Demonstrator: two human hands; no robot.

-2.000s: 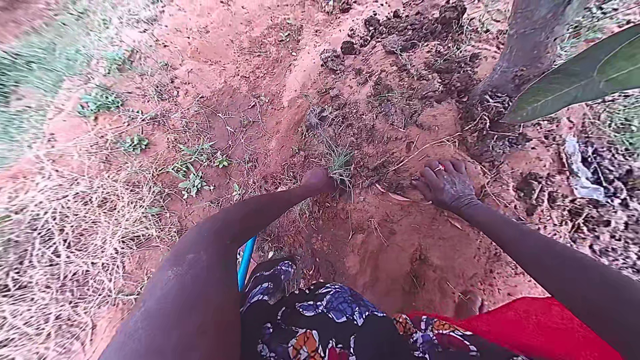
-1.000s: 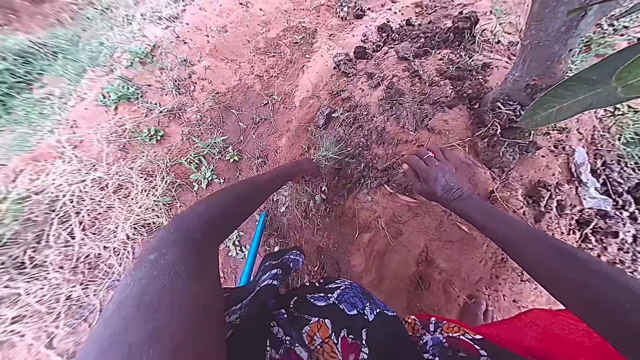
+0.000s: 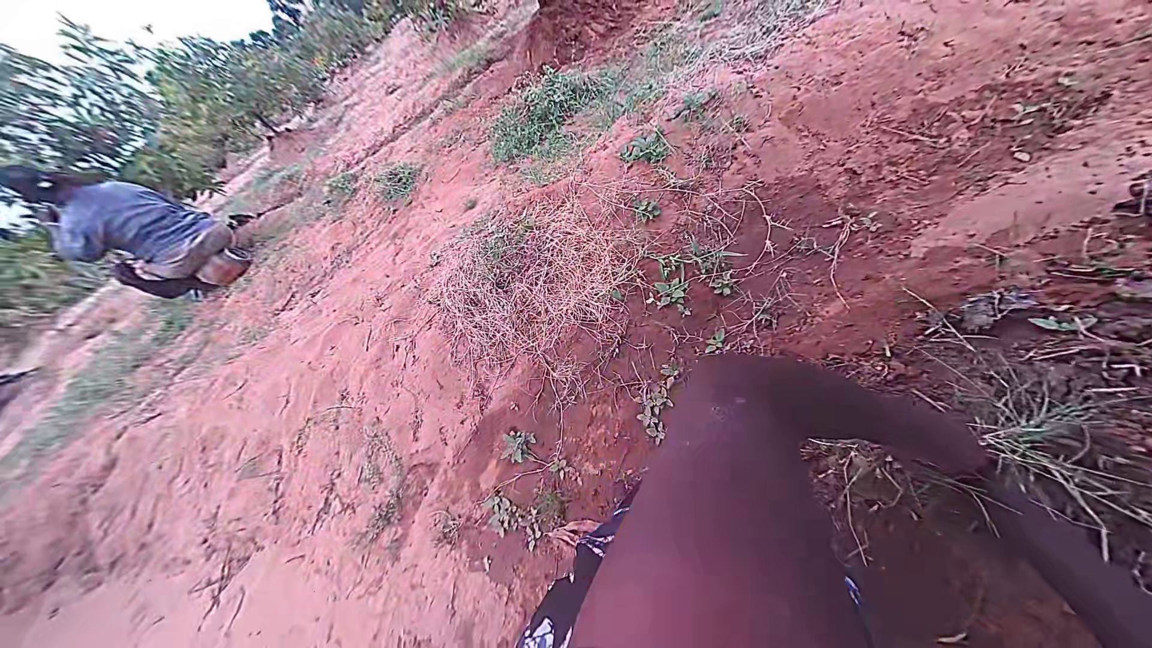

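Note:
My left hand [image 3: 965, 450] is at the right, low against a tuft of green and dry grass [image 3: 1048, 427]; blades spread out beside it. Its fingers are dark and blurred, so its grip does not show. From the lower right corner my right forearm reaches up to the same spot. My right hand [image 3: 1001, 493] is close to the left one, its fingers not distinguishable. Whether the two hands touch cannot be told. Reddish soil and dry stalks lie around them.
A heap of dry grass [image 3: 540, 283] lies on the red soil, with small green weeds [image 3: 670, 292] beside it. Far left, a person in a grey-blue top [image 3: 135, 220] bends over near bushes [image 3: 216, 90]. Patterned cloth [image 3: 576, 585] shows by my left arm.
The view has swung strongly left and tilted, bringing in the other person and the bushes. My right hand, earlier apart with its fingers spread on the soil, is now close to my left.

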